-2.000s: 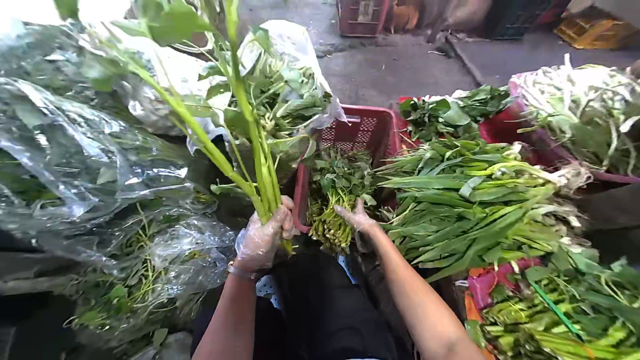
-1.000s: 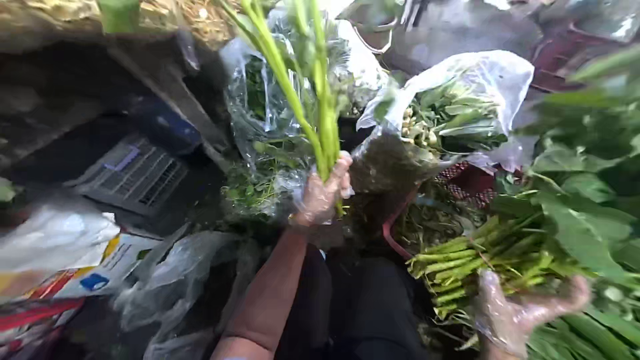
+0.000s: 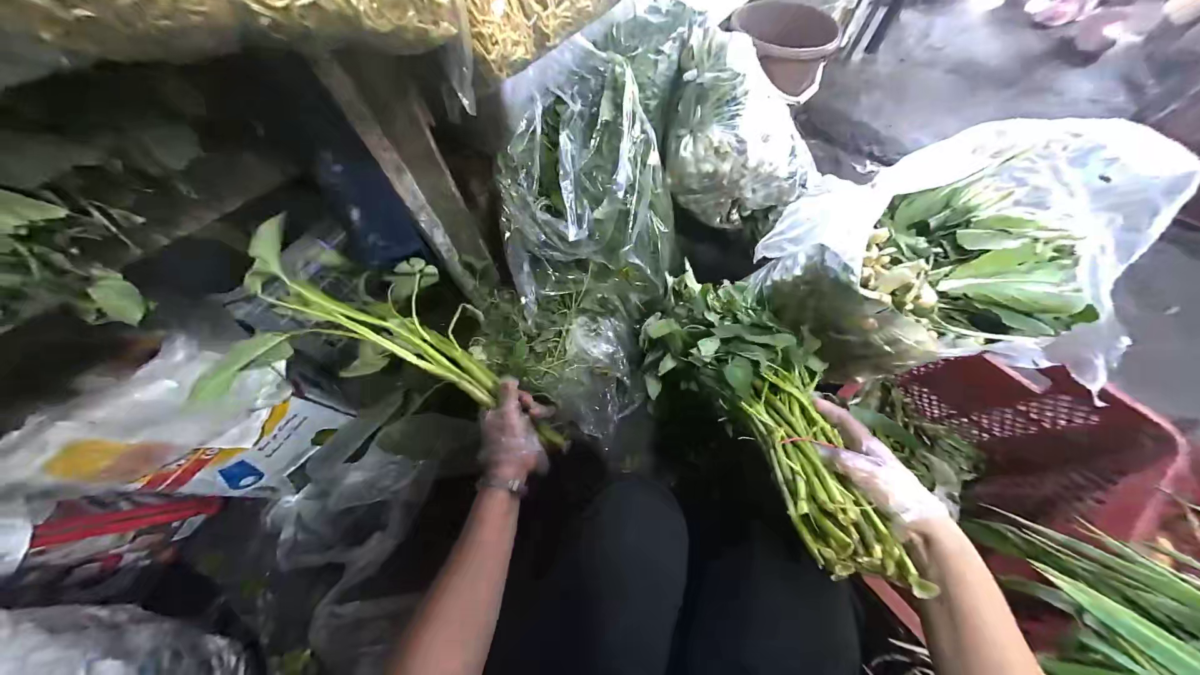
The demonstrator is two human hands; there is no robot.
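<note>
My left hand (image 3: 514, 433), in a thin clear glove, grips several long green stems with broad leaves (image 3: 403, 339), which point up and to the left. On the right, my right hand (image 3: 877, 464), gloved the same way, holds a thick bundle of leafy greens (image 3: 797, 450) tied with a thin reddish band. That bundle's leaves point up and its cut stem ends point down toward my right wrist. The fingertips under the bundle are partly hidden. Dark-clothed knees lie below, between my arms.
An open plastic bag of rooted greens (image 3: 994, 272) stands right, behind a red plastic crate (image 3: 1125, 469). Filled clear bags (image 3: 586, 178) stand ahead, near a brown bucket (image 3: 787, 37). Printed plastic packaging (image 3: 253, 450) lies left. Long-leaved greens (image 3: 1116, 591) are at lower right.
The stems in my left hand have tipped from upright to the left. My right hand has brought its bundle closer to my knees, with the leaves now upward. The view has swung left since the oldest frame.
</note>
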